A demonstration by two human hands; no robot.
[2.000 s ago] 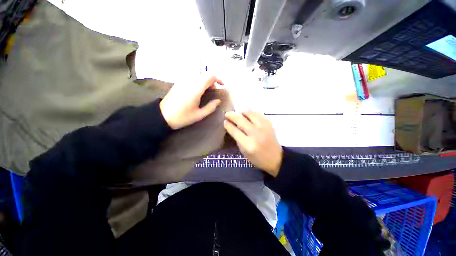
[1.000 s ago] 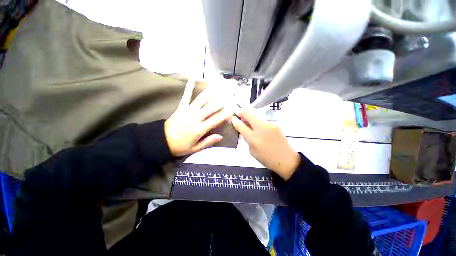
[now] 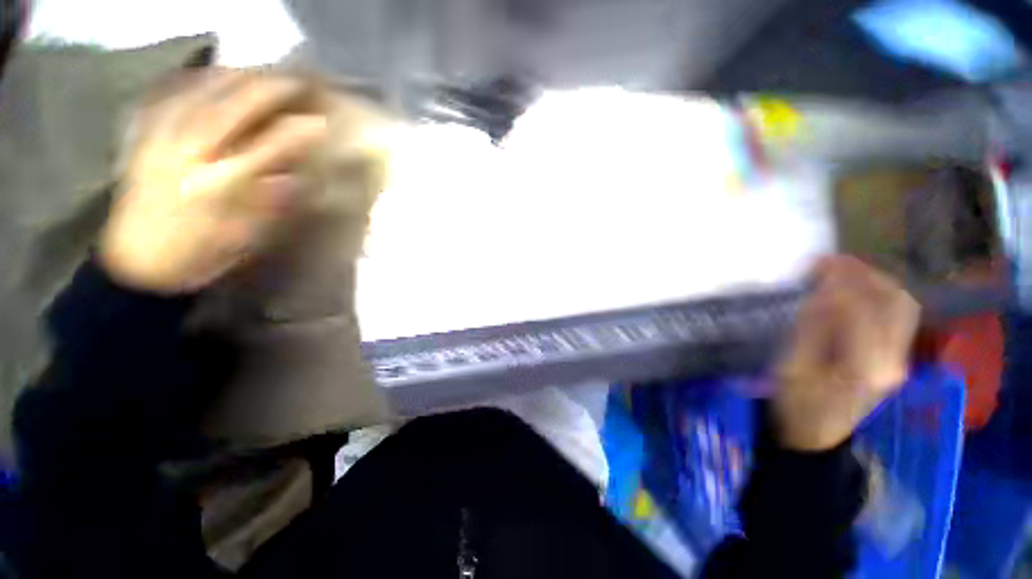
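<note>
The olive-brown garment panel [image 3: 289, 373] lies at the left of the white table and hangs over its front edge. My left hand [image 3: 209, 170] is on the panel's upper part at the left, blurred, with its fingers bent; whether it grips the cloth is not clear. My right hand [image 3: 849, 339] is at the right, over the table's front edge near the cardboard box, blurred, with its fingers curled. I cannot tell whether it holds anything. The needle area [image 3: 481, 107] of the sewing machine is blurred at the top centre.
The ruler-marked edge strip [image 3: 588, 339] runs along the table front. A cardboard box [image 3: 905, 215] stands at the right, with a yellow item [image 3: 776, 118] further back. A blue basket [image 3: 922, 452] and a red bin [image 3: 971, 368] are below. A bright screen [image 3: 939, 36] shows at top right.
My hands have moved apart from the needle area, the left one leftward and the right one far right to the table's front edge. The panel's right edge has shifted left. The view has moved and blurred.
</note>
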